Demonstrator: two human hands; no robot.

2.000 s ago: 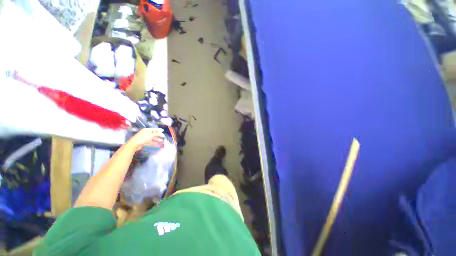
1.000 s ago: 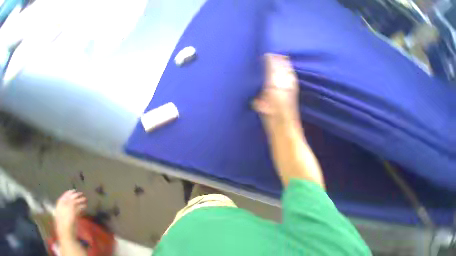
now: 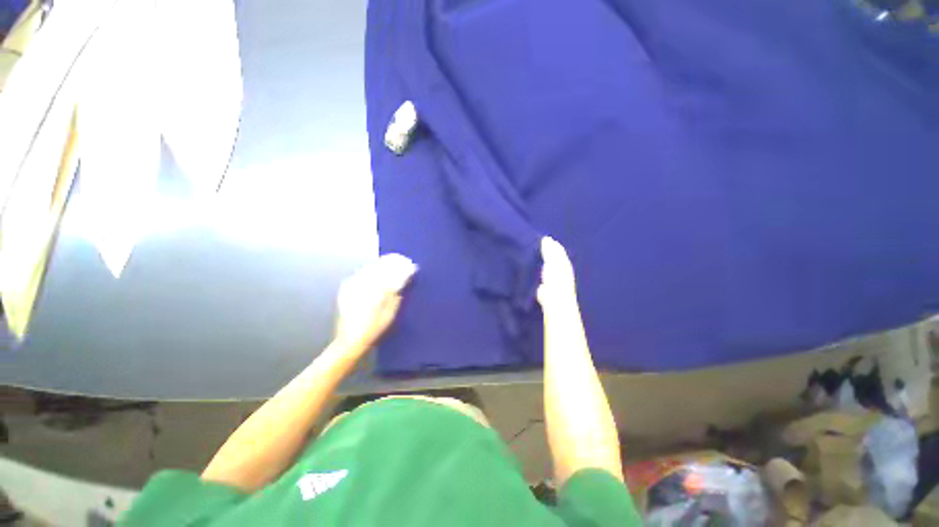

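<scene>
Blue fabric covers the right part of the table, with its straight end near the middle. An upper layer lies in loose folds just right of that end. A small silver-grey weight rests on the lower layer. My left hand is at the fabric end, fingers curled; whether anything is under or in it is hidden. My right hand is on the folded edge of the upper layer and seems to grip it. The pale block is not visible.
The smooth grey tabletop lies left of the fabric, with white pointed paper pieces at far left. The table's near edge curves across below my hands. Plastic bags and cardboard are on the floor at lower right.
The view has turned squarely to the fabric end. My left hand has come up from beside the table to the fabric end. The upper layer now lies flatter, closer to the end.
</scene>
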